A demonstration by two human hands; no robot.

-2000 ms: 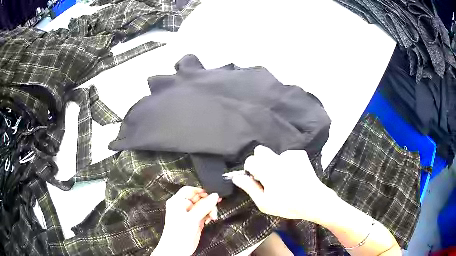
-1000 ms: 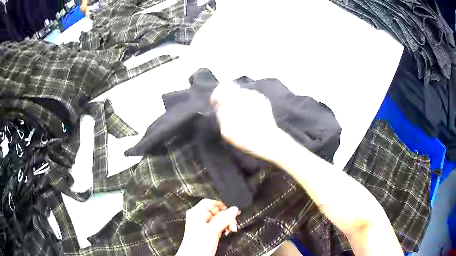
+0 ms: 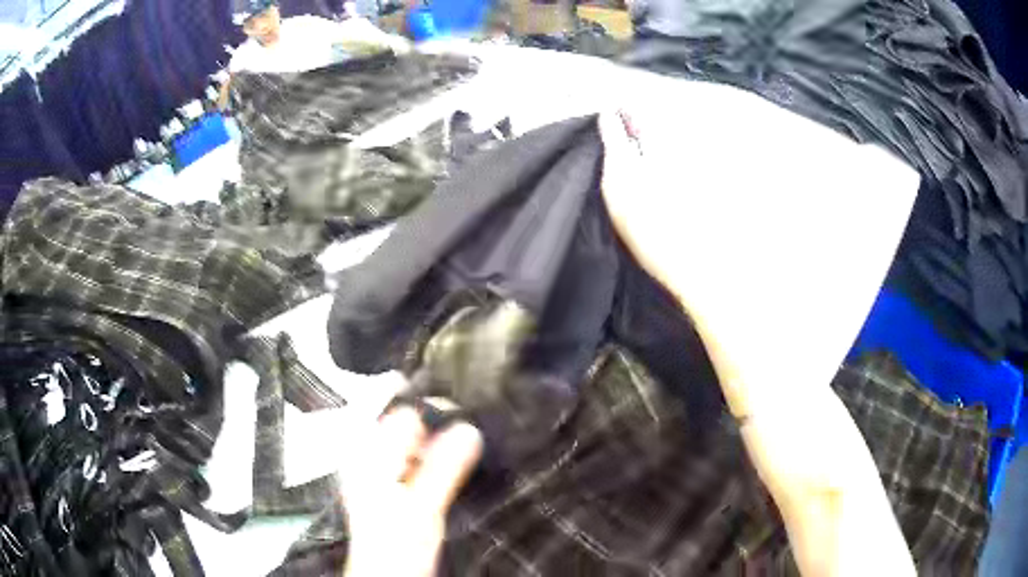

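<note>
The plaid garment [image 3: 564, 479] lies in front of me, dark olive-brown with pale lines and blurred. Its dark grey lining [image 3: 541, 225] rises to a peak at my right hand [image 3: 622, 147]. That hand is overexposed against the white table, so its fingers barely show; a small reddish glint is at it, too unclear to name. My left hand [image 3: 411, 462] is low at the left of the garment, its thumb and fingers closed on a dark edge of the cloth.
Plaid garments [image 3: 124, 254] lie at the left on the white table [image 3: 767, 192], above a dark heap with white loops [image 3: 85, 451]. Grey pieces [image 3: 902, 90] are stacked at far right. A plaid piece [image 3: 924, 451] hangs by a blue bin [image 3: 969, 361]. A person [image 3: 276, 40] is at the far side.
My right hand has moved up and away, and the lining has risen into a peak. My left hand has shifted left with the cloth edge. The view has tilted up, showing the far person.
</note>
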